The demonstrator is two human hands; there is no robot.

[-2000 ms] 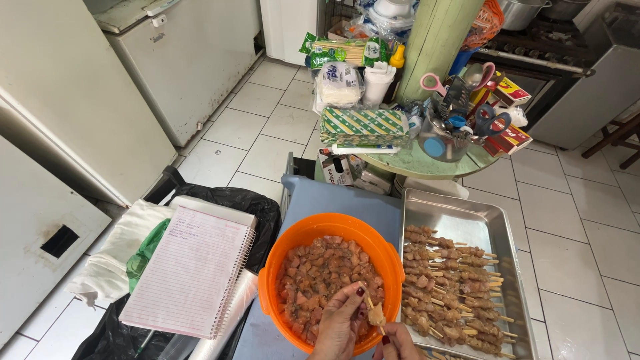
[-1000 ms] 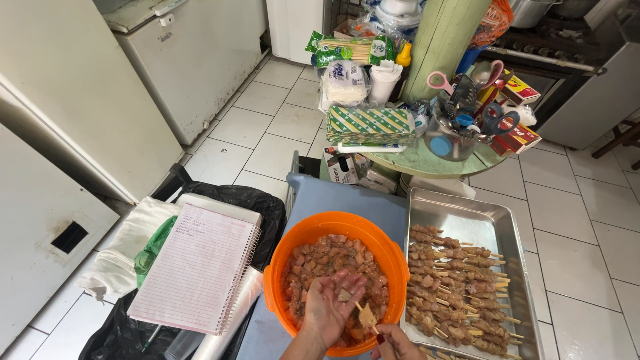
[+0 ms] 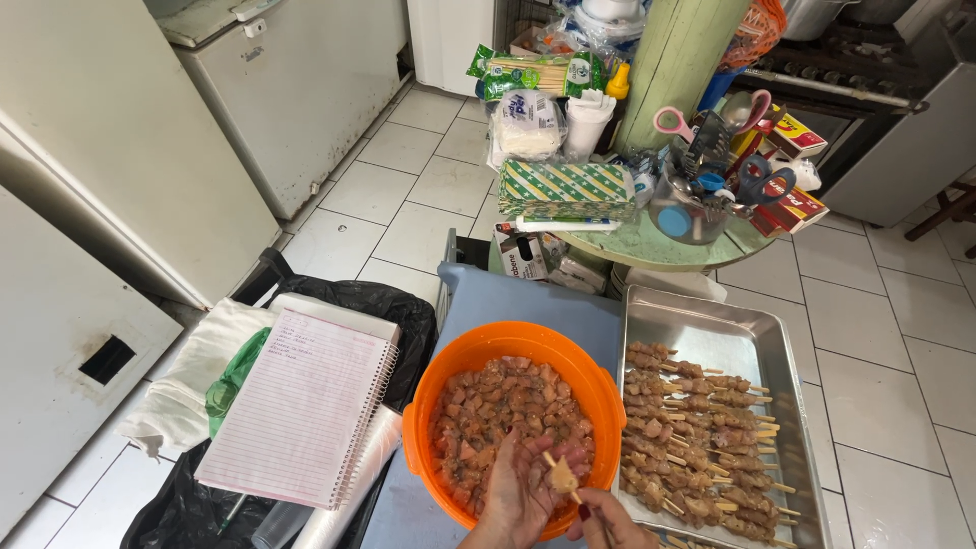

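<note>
An orange plastic basin (image 3: 415,435) holds many cubes of raw seasoned meat (image 3: 496,412). Over its front right part is my left hand (image 3: 518,484), palm up with the fingers curled; whether meat lies in it I cannot tell. My right hand (image 3: 610,522) pinches a wooden skewer (image 3: 576,497) near the basin's right rim. One piece of meat (image 3: 563,477) is on that skewer, its bare tip showing beside my left fingers. To the right, a metal tray (image 3: 701,305) bears rows of loaded meat skewers (image 3: 690,442).
A spiral notebook (image 3: 297,404) bearing handwriting lies left of the basin, beside black plastic (image 3: 381,305). Beyond stands a round green table (image 3: 656,252) with packaged skewers (image 3: 537,74), a patterned packet (image 3: 564,187) and a utensil container (image 3: 690,213). Chest freezer (image 3: 297,99) at back left.
Two seconds ago both hands were close together at the skewer; a second later my left hand had turned palm up. The skewer with its meat remains in my right hand.
</note>
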